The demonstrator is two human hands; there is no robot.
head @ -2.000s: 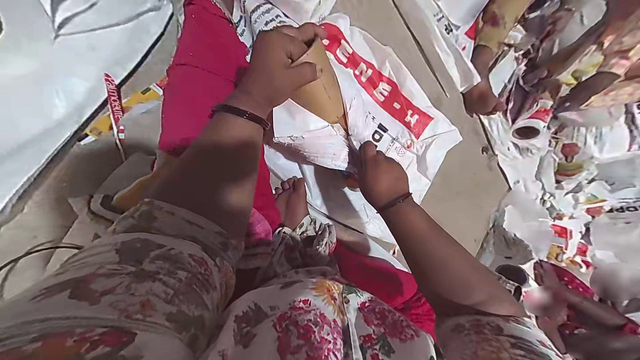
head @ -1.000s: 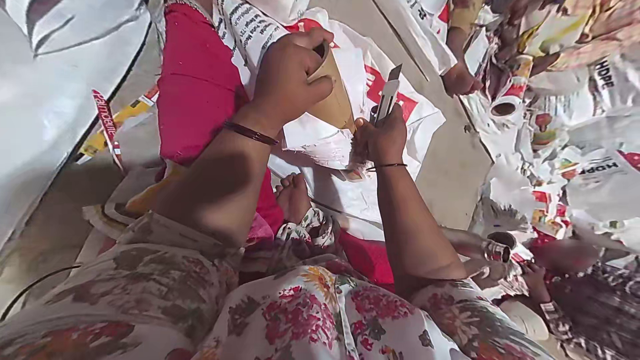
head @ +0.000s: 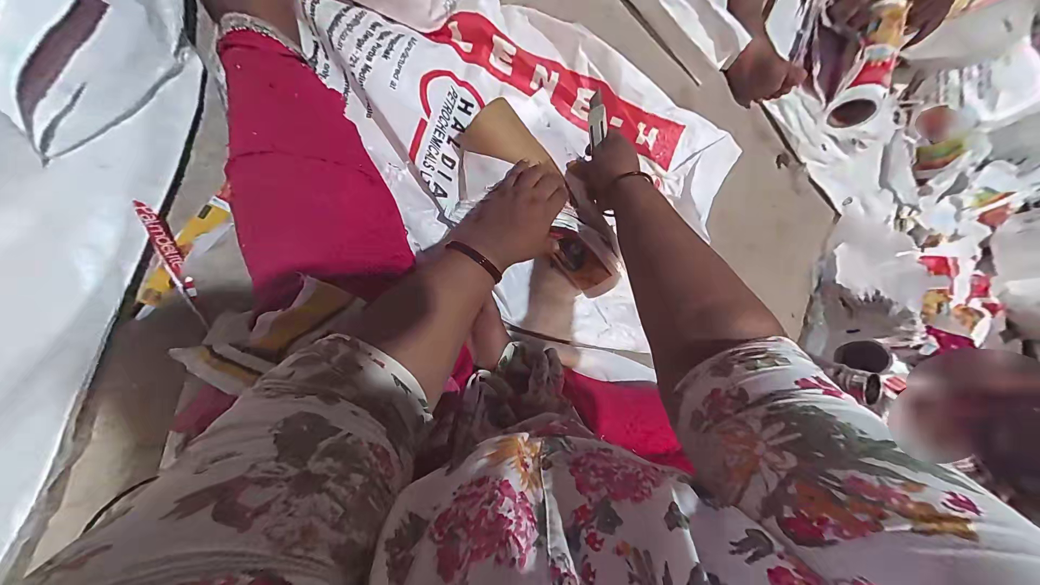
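My left hand [head: 520,213] lies over a brown cardboard tube [head: 500,130] with white and printed film around it, and grips it. A dark, reddish-orange printed part [head: 587,262] of the wrap shows below that hand. Close against the tube's right side, my right hand [head: 605,169] is closed around a utility knife [head: 597,122], whose blade end points up and away from me. The fingertips of that hand are partly hidden. Under both hands spreads a white printed plastic sack [head: 682,183] with a red band.
Magenta cloth [head: 305,162] covers my outstretched leg. A red printed strip [head: 162,244] and yellow wrapper [head: 187,248] lie at left, beside a large white sheet [head: 73,203]. At right are another person's hand [head: 764,71], a wrapped tube [head: 857,101] and heaped film scraps [head: 942,236].
My left hand has moved down along the tube from its upper end, which now shows uncovered. The knife, plainly visible one second ago too, remains in my right hand.
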